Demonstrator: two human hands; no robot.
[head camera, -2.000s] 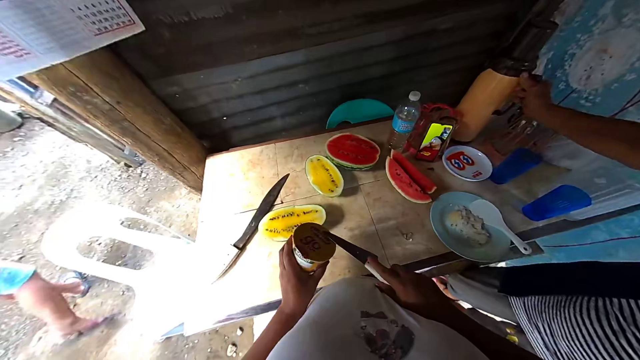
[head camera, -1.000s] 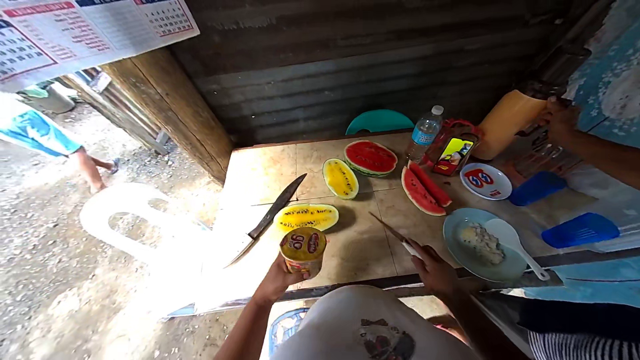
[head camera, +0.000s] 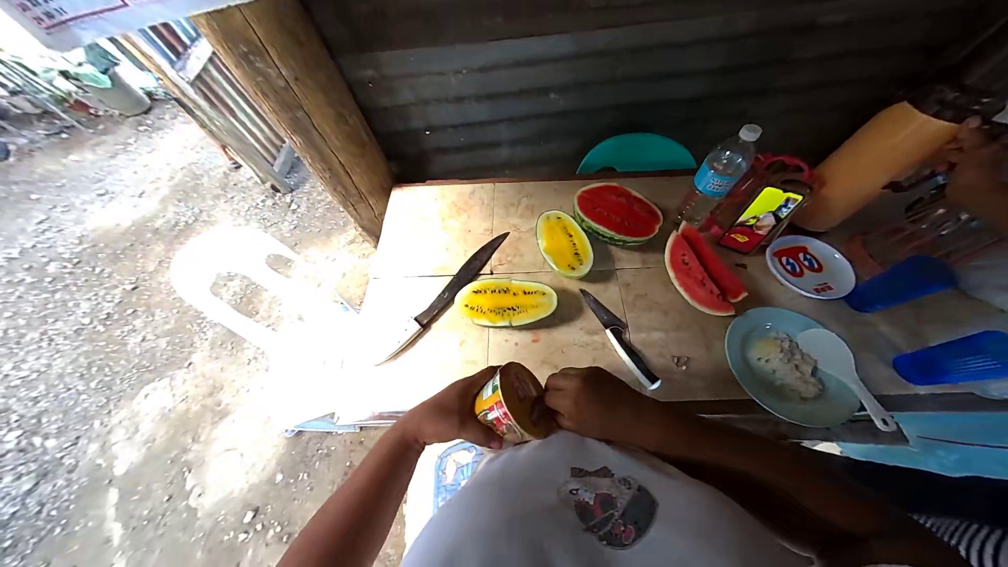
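Close to my shirt, my left hand (head camera: 455, 411) grips a printed cup with a brown lid (head camera: 516, 403). The fingers of my right hand (head camera: 592, 400) pinch at the lid's right edge. A small knife with a black and white handle (head camera: 630, 356) lies on the tiled table just beyond my right hand. Left of it is a yellow watermelon half (head camera: 506, 303), and a second yellow half (head camera: 565, 244) lies farther back. A large dark-bladed knife (head camera: 461, 281) lies at the left. Behind are a red watermelon half (head camera: 618, 213) and red watermelon wedges (head camera: 701, 269).
At the right stand a water bottle (head camera: 720, 177), a phone with a lit screen (head camera: 762, 219), a small white plate (head camera: 811, 267), blue cups (head camera: 954, 358) and a plate of food with a rice paddle (head camera: 744, 370). Another person's hand (head camera: 976, 169) holds an orange jug (head camera: 882, 161).
The small knife was in my right hand and now lies on the table. My right hand has moved left to the cup's lid. The view has shifted.
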